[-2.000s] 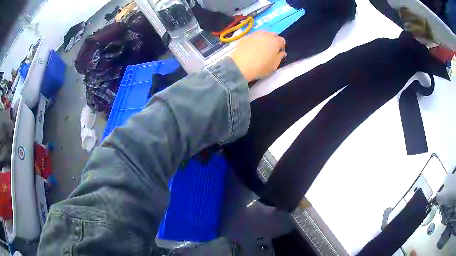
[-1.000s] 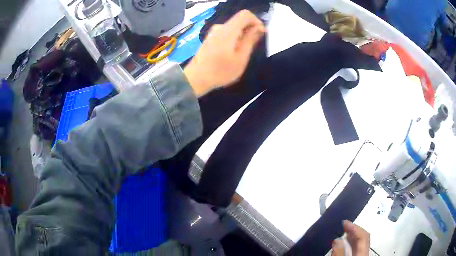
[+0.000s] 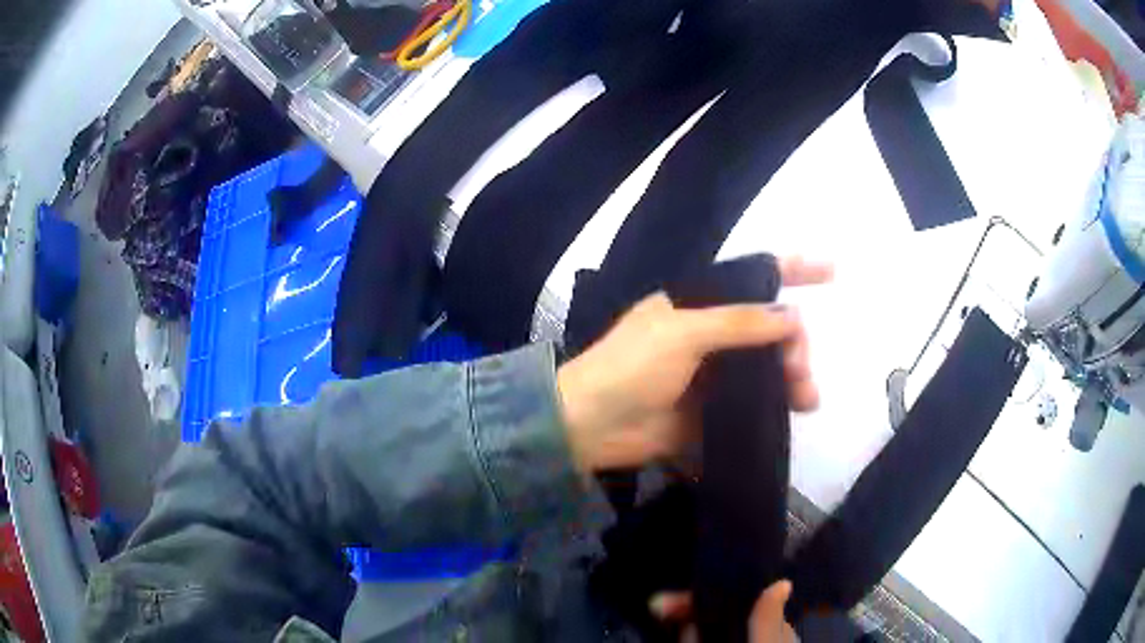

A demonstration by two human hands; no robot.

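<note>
My left hand (image 3: 684, 364) is shut on a black fabric strip (image 3: 743, 465) and holds its folded top end over the table's front edge. My right hand (image 3: 766, 613) is at the bottom edge, partly cut off, with its fingers around the lower part of this strip. Another black strip (image 3: 923, 465) runs from the lower middle up to the presser foot (image 3: 1070, 345) of the sewing machine (image 3: 1105, 270). Several waiting black strips (image 3: 540, 201) lie side by side at the upper left and hang over the table edge.
A short dark piece with a curled end (image 3: 920, 157) lies behind. Yellow-orange scissors (image 3: 436, 34) are at the top left. A ruler (image 3: 549, 317) follows the front edge. A blue crate (image 3: 258, 302) and dark bundle (image 3: 188, 163) are at left. A black object (image 3: 1118, 584) lies lower right.
My left hand has come from the waiting strips toward me and now holds a strip. My right hand has moved down and left from beside the strip at the needle onto the held strip.
</note>
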